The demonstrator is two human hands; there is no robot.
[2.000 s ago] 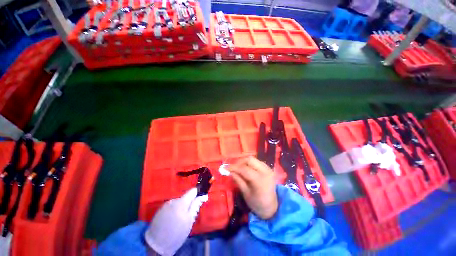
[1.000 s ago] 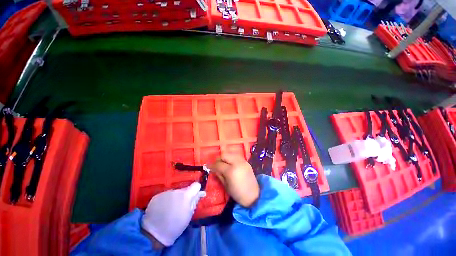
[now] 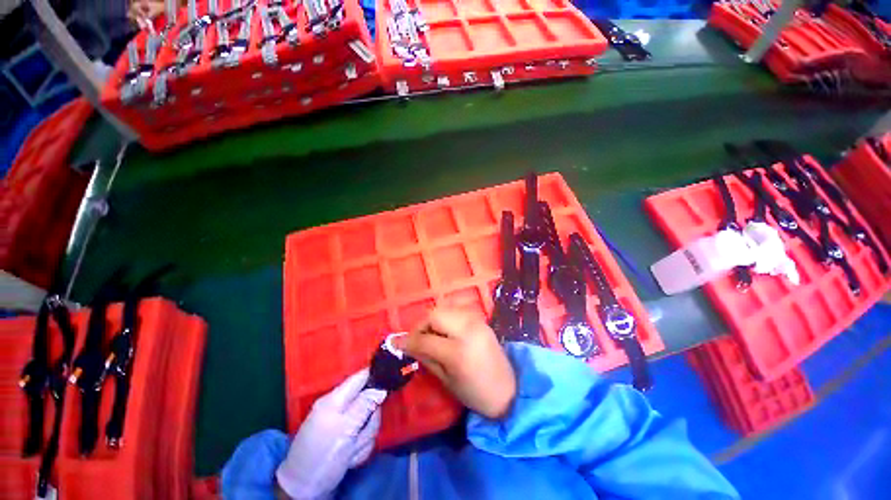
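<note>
My left hand (image 3: 332, 433), in a white glove, holds a black wristwatch (image 3: 389, 367) above the front of the middle red tray (image 3: 366, 257). A small orange mark shows on the watch. My right hand (image 3: 463, 357), bare, has its fingertips at the top of the watch, pinching a small white scrap (image 3: 395, 343). Several black-strap watches (image 3: 578, 338) lie in the right part of this tray, some overlapping.
A left tray stack (image 3: 176, 381) holds black watches. The right tray (image 3: 757, 344) holds watches, a white cloth heap (image 3: 770, 256) and a translucent white bottle-like object (image 3: 692, 266). Stacked trays (image 3: 244, 91) with silver-banded pieces stand beyond the green bench surface (image 3: 391, 146).
The view has shifted and turned. The watch in my left hand is turned, its strap no longer stretching out to the left. My right fingers remain at the watch.
</note>
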